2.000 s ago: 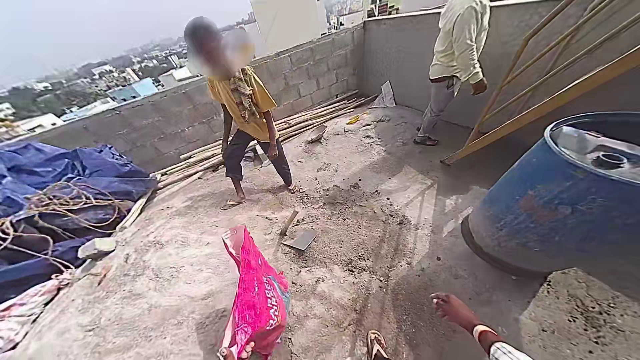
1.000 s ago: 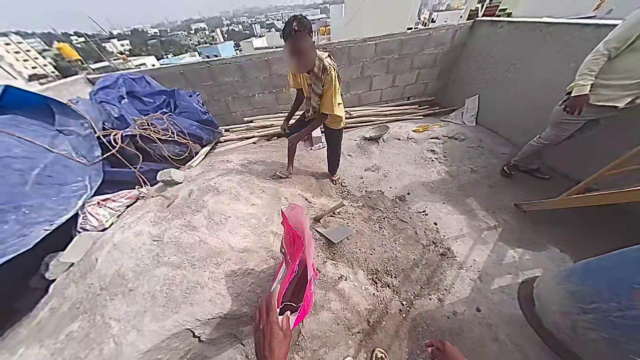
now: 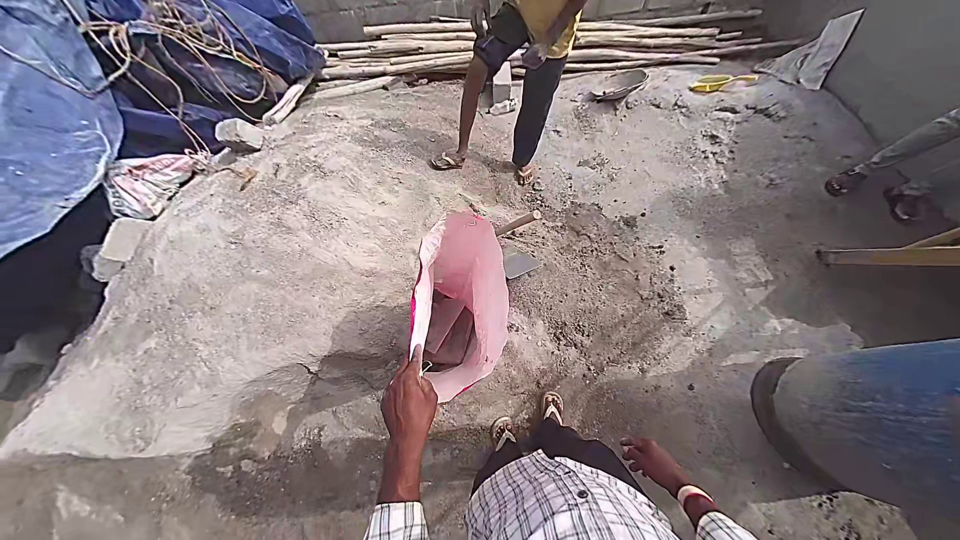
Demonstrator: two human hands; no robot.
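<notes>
My left hand (image 3: 409,403) grips the near left rim of a pink woven plastic sack (image 3: 489,319), whose mouth gapes upward. Down inside it show reddish-brown flat-sided pieces that I cannot identify. Low on the right, my right hand (image 3: 654,461) hangs beside my checked shirt with nothing in it and its fingers loosely apart. Just beyond the sack, a hoe with a flat metal blade (image 3: 519,264) and a short wooden handle (image 3: 519,223) lies on the ground, partly hidden by the sack.
Across from me stands a person (image 3: 536,67) in sandals, before wooden poles (image 3: 420,46). Blue tarpaulin (image 3: 45,135) and rope are at left, with concrete blocks (image 3: 124,244). A metal pan (image 3: 621,84) lies behind. At right are a blue drum (image 3: 877,412), a yellow frame (image 3: 892,256) and another person's feet (image 3: 847,182).
The view has tipped well downward. The person in the yellow shirt was bent over one second ago and now stands more upright. My left hand still has the sack.
</notes>
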